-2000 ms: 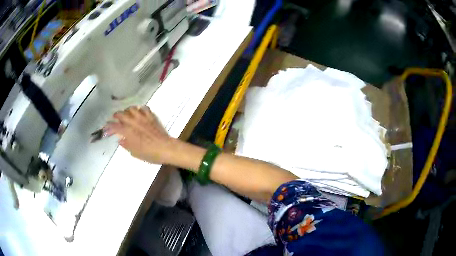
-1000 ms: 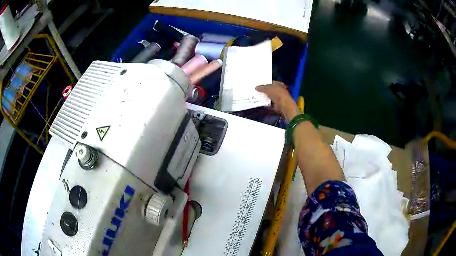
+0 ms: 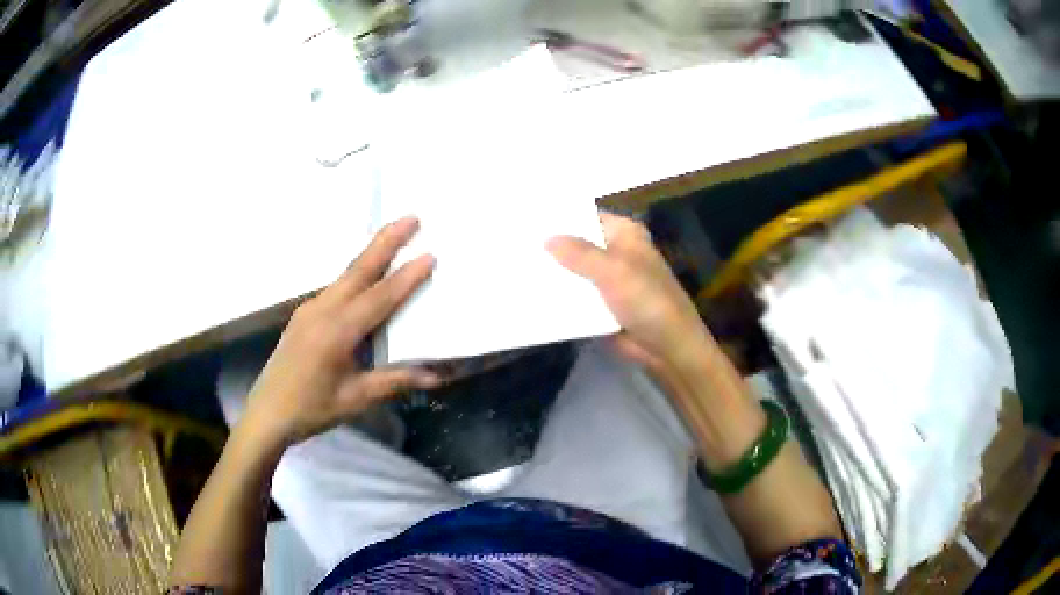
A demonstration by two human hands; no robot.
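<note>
A white paper pad [image 3: 494, 233] lies over the sewing table's front edge, partly on the table and partly above my lap. Its surface is overexposed, so no writing can be read. My left hand [image 3: 349, 331] holds its left side, with two fingers on top and the thumb by the near-left corner. My right hand [image 3: 634, 285] grips its right edge, thumb on top and the other fingers mostly hidden at the edge. A green bangle is on the right wrist.
The white table [image 3: 209, 186] spreads ahead, with the blurred sewing machine base and red-handled snips [image 3: 593, 52] at the back. White fabric pieces [image 3: 895, 360] are piled on cardboard at right, beside a yellow rail [image 3: 837, 209]. Another cardboard-topped, yellow-railed trolley [image 3: 99, 500] is at lower left.
My right hand has brought the pad from the blue bin of thread cones to the table front. My left hand has come into view on it. The view has turned back towards my lap.
</note>
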